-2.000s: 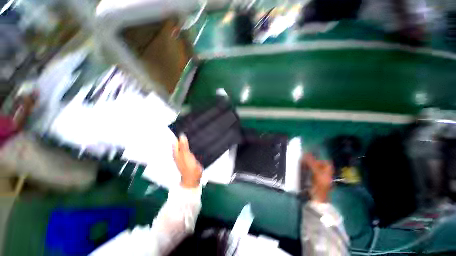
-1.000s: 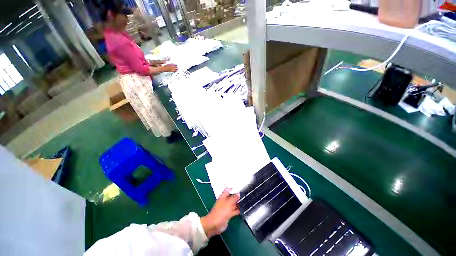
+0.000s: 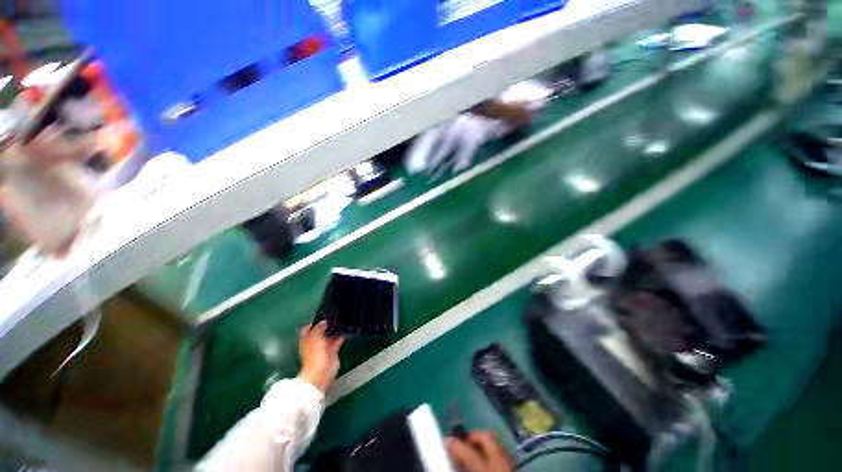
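A black solar panel (image 3: 362, 304) with a white edge is over the green conveyor belt. My left hand (image 3: 319, 358) is shut on its lower left corner. A second dark panel (image 3: 383, 454) with a white edge lies on the bench at the bottom, cut off by the frame. My right hand (image 3: 478, 452) is beside it at the bottom edge, blurred and partly cut off, with a dark thin handle at its fingers, likely the soldering iron (image 3: 456, 422). The black iron stand (image 3: 503, 378) with its yellow sponge (image 3: 535, 417) is just right of it.
A pale metal rail (image 3: 554, 263) separates the bench from the conveyor belt (image 3: 517, 207). A black box (image 3: 591, 369) and a dark fan-like object (image 3: 688, 300) stand at the right. A pale shelf (image 3: 305, 147) with blue bins (image 3: 212, 64) crosses the upper left.
The view has swung right, away from the white stack and the person. My left hand has moved the panel from the bench to over the conveyor. My right hand has come into view.
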